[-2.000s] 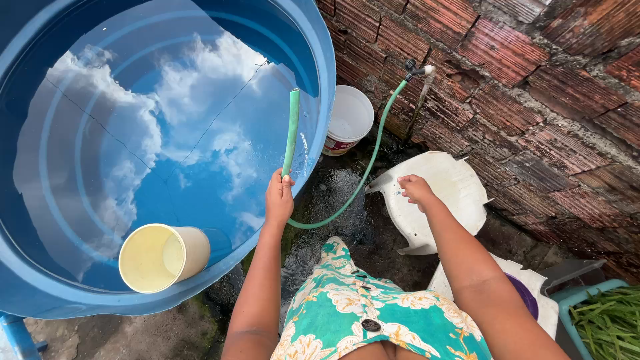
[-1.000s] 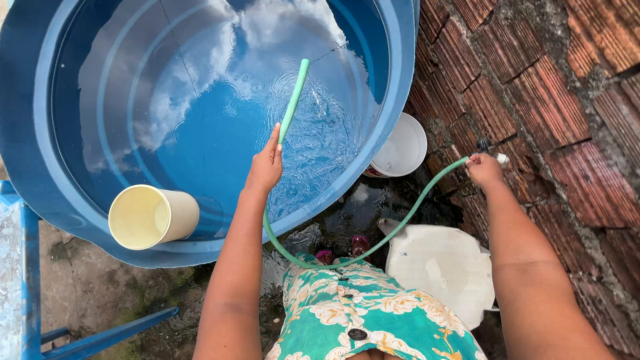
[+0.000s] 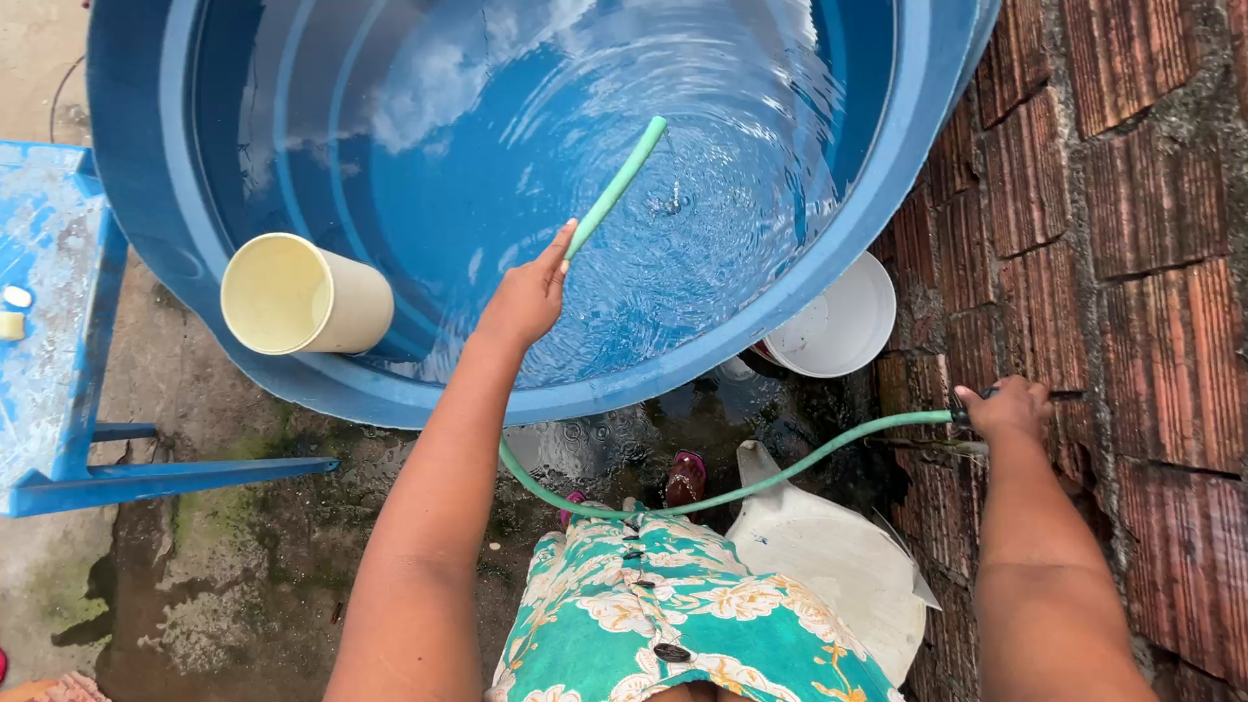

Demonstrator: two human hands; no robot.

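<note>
My left hand (image 3: 531, 292) grips a green garden hose (image 3: 616, 190) near its free end, above the water of a large round blue plastic tank (image 3: 604, 395). Water falls from the hose end and ripples the surface. From that hand the hose hangs in a curve across my front to the brick wall. There my right hand (image 3: 1009, 408) is closed around the fitting at the hose's other end; the hand hides most of it. A cream plastic bucket (image 3: 356, 304) lies tilted at the tank's left rim, its mouth toward me.
A white bucket (image 3: 838, 322) stands between tank and brick wall (image 3: 1160, 322). Below it sits a worn white plastic stool (image 3: 838, 575). At left is a blue plastic table (image 3: 49, 322) with small objects on it. The concrete floor (image 3: 224, 585) is wet.
My right hand has moved from open air over the white stool to the hose fitting at the wall. Water now runs from the hose and ripples the tank, which was calm two seconds ago. The view has shifted.
</note>
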